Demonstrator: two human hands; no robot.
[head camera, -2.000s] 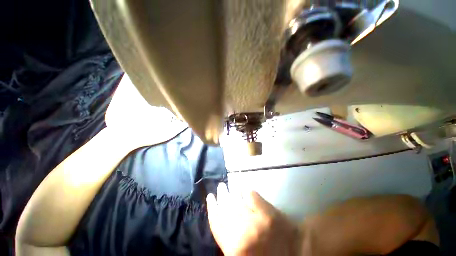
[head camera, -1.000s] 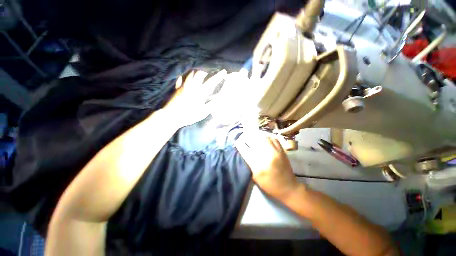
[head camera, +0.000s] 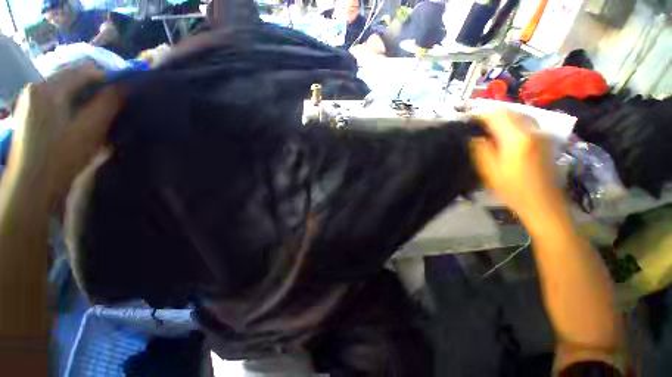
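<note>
A dark garment piece (head camera: 243, 184) hangs spread between my two hands, raised in front of the sewing machine (head camera: 383, 110), whose pale top shows behind it. My left hand (head camera: 70, 121) is at the far left and grips the cloth's upper left edge. My right hand (head camera: 508, 151) grips the cloth's right end, in front of the machine's right part. The cloth is blurred and hides the needle area and most of the machine bed. Its lower part hangs down over the front.
A blue-white lattice basket (head camera: 110, 339) with dark cloth is at the lower left. Red cloth (head camera: 564, 85) and a black cloth heap (head camera: 626, 136) lie at the right. People (head camera: 81, 26) sit at the back. The pale table edge (head camera: 464, 232) runs under the cloth's right side.
Both hands have left the needle area and moved apart, lifting the dark garment up and spreading it. The view has tilted up, showing the workshop behind.
</note>
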